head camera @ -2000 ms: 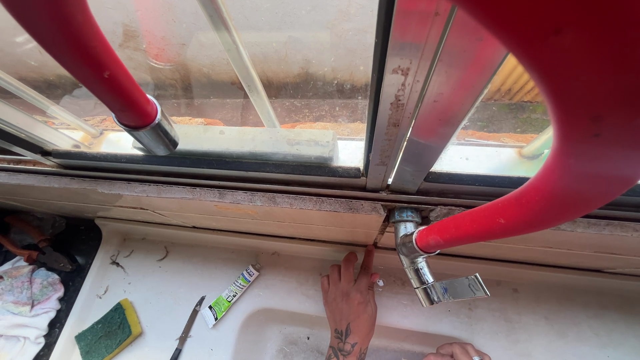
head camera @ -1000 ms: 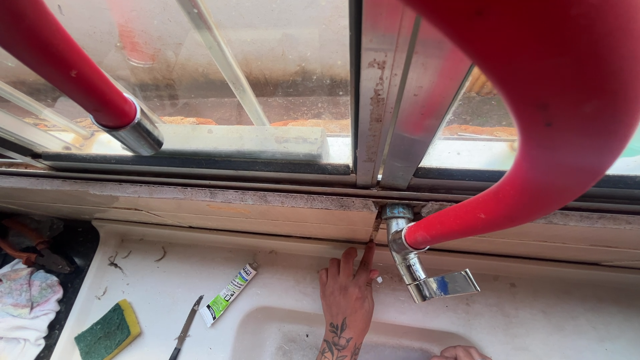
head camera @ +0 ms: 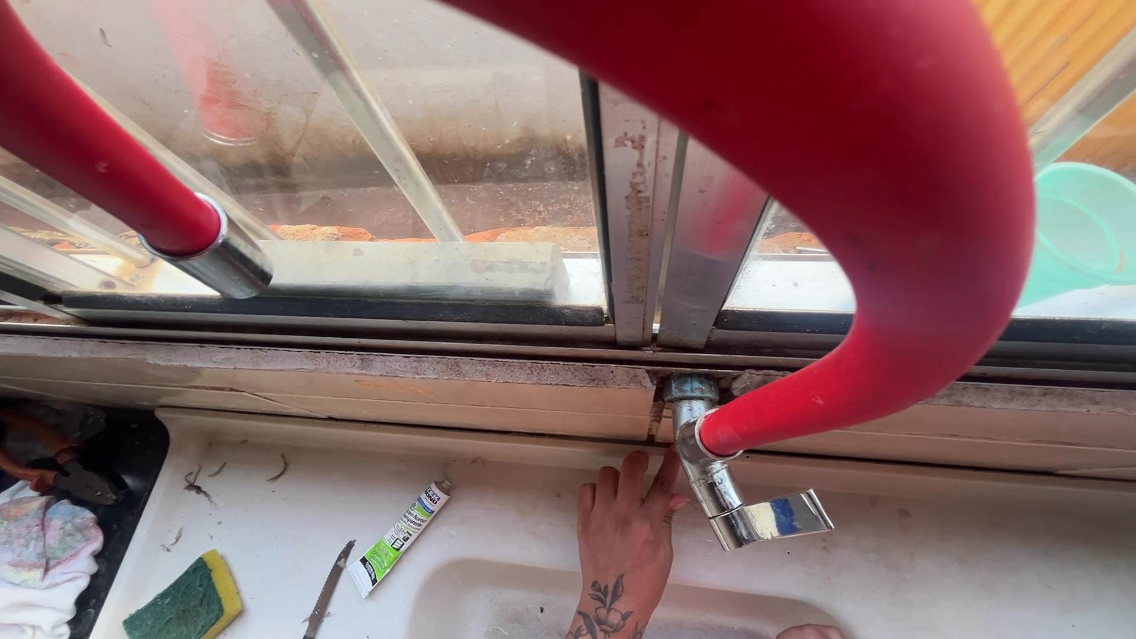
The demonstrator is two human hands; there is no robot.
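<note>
My left hand (head camera: pixel 627 532), with a tattooed wrist, reaches over the white sink (head camera: pixel 497 497), its fingertips at the rear ledge just left of the chrome faucet (head camera: pixel 710 479). The index fingertip is by the gap beneath the faucet's base; whether it holds anything small cannot be told. A red flexible spout (head camera: pixel 941 266) arches up from the faucet, and its chrome tip (head camera: pixel 231 262) hangs at the left. Only a sliver of my right hand (head camera: pixel 809 632) shows at the bottom edge. Left of my left hand lie a sealant tube (head camera: pixel 404 534), a thin serrated blade (head camera: pixel 330 590) and a green-and-yellow sponge (head camera: pixel 185 596).
Pliers with orange handles (head camera: pixel 80 475) and a stained white cloth (head camera: pixel 44 559) lie at the far left. Behind the sink run a tiled ledge (head camera: pixel 311 382) and a metal-framed window (head camera: pixel 635 222). A green plastic container (head camera: pixel 1078 231) shows beyond the glass.
My left hand stays by the faucet base, its fingers slightly shifted. Less of my right hand shows than two seconds ago. The view has shifted somewhat.
</note>
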